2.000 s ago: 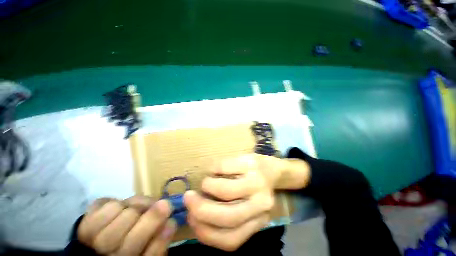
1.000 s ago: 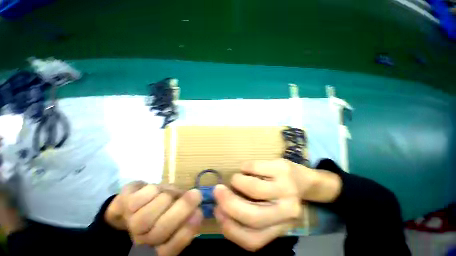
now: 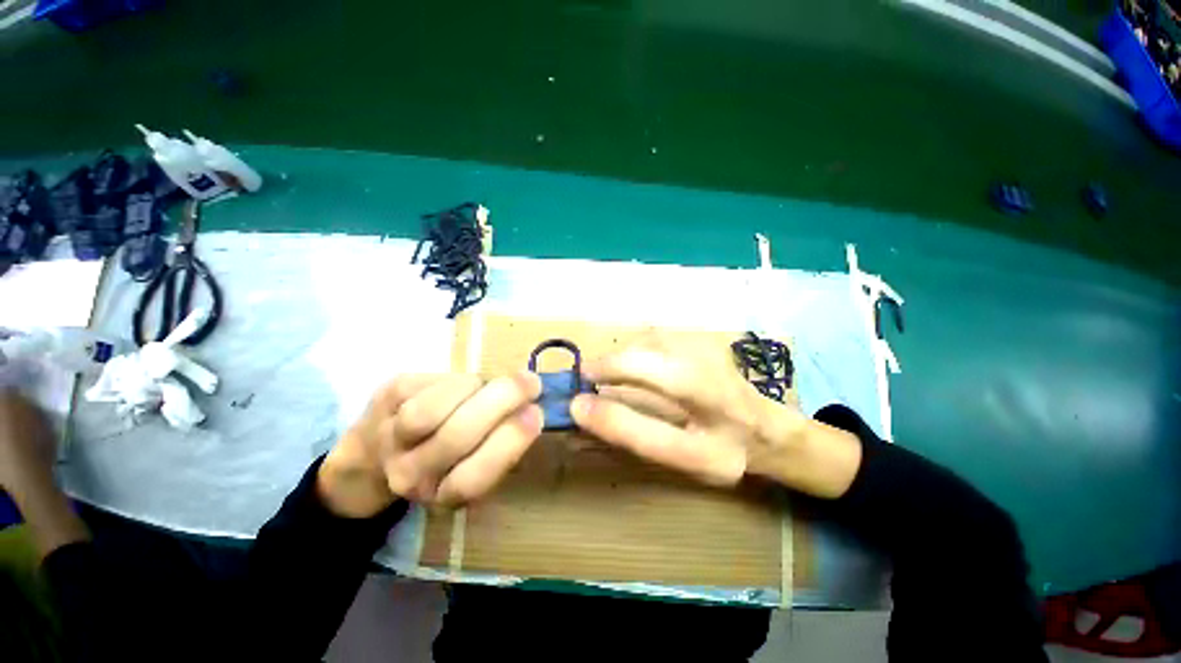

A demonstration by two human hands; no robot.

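A small navy mini bag (image 3: pixel 558 399) with a black loop handle standing up from its top is held above the cardboard mat (image 3: pixel 622 525). My left hand (image 3: pixel 447 438) pinches its left side between thumb and fingers. My right hand (image 3: pixel 680 412) pinches its right side. The fingertips hide the bag's side edges. One tangled pile of black handles (image 3: pixel 453 257) lies on the whitish sheet at the mat's upper left corner. Another handle pile (image 3: pixel 764 363) lies on the mat's upper right, partly beside my right hand.
Scissors (image 3: pixel 179 295), crumpled white gloves (image 3: pixel 156 378), white bottles (image 3: pixel 197 162) and a navy bag pile (image 3: pixel 93 207) lie at left. Another person's arm (image 3: pixel 33 479) reaches in at the left edge. Navy pieces (image 3: pixel 1013 197) lie on the dark green belt. A blue bin (image 3: pixel 1146 78) is at upper right.
Both hands have lifted the bag away from my body, up the picture, still pinching it. The view has shifted, showing more of the left side: scissors, gloves and bag pile.
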